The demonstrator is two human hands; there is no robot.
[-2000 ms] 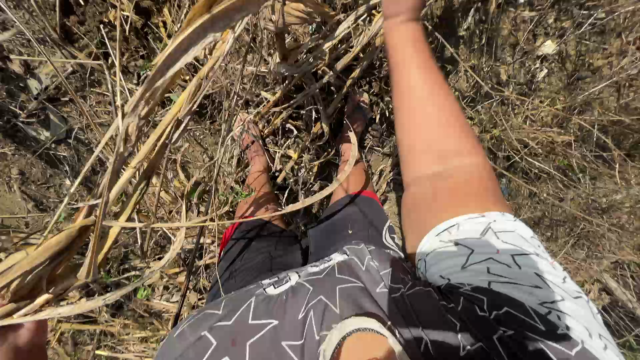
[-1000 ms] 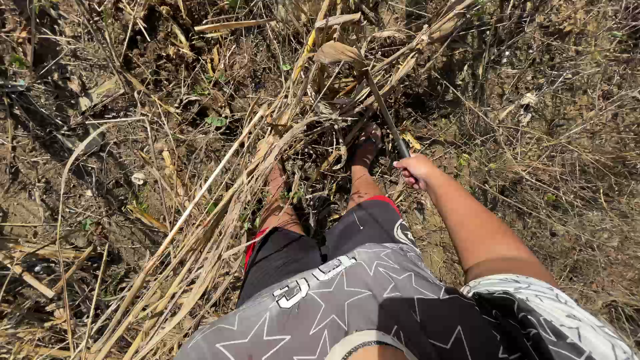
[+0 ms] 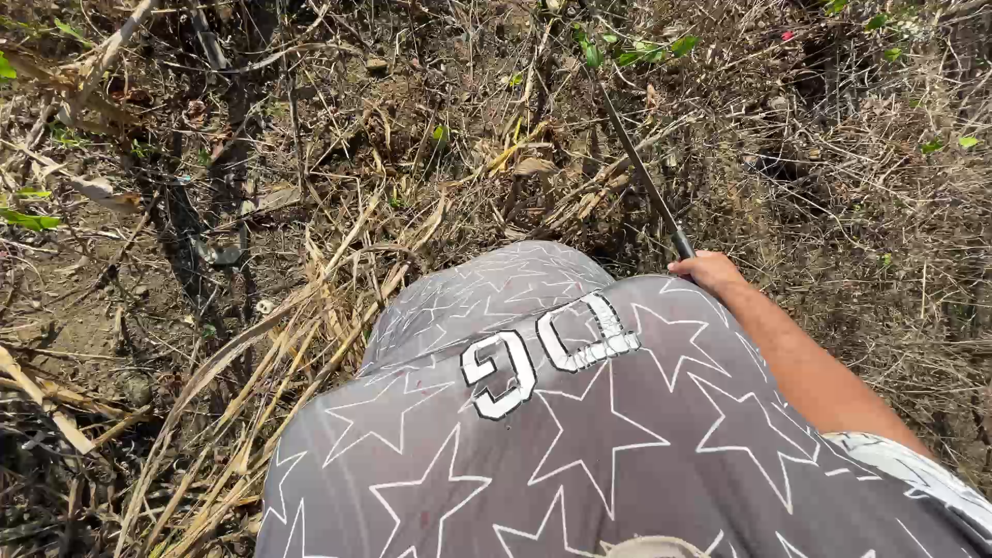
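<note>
My right hand, at the right of the view, is closed on the black handle of a long, narrow-bladed machete. The blade points up and away from me over dry growth, and its far end lies among green leaves near the top edge. My left hand is out of view. Long dry stalks lie on the ground to the left of my shirt, and more broken stalks lie just left of the blade.
Bare soil with scattered dry litter shows at the left. Thin dry brush covers the ground at the right. Green leaves grow at the top. My grey star-patterned shirt hides the ground at my feet.
The view has shifted, and my shirt now covers my legs and feet, which showed before. The machete's blade, partly hidden by dry leaves a second ago, now shows along much of its length.
</note>
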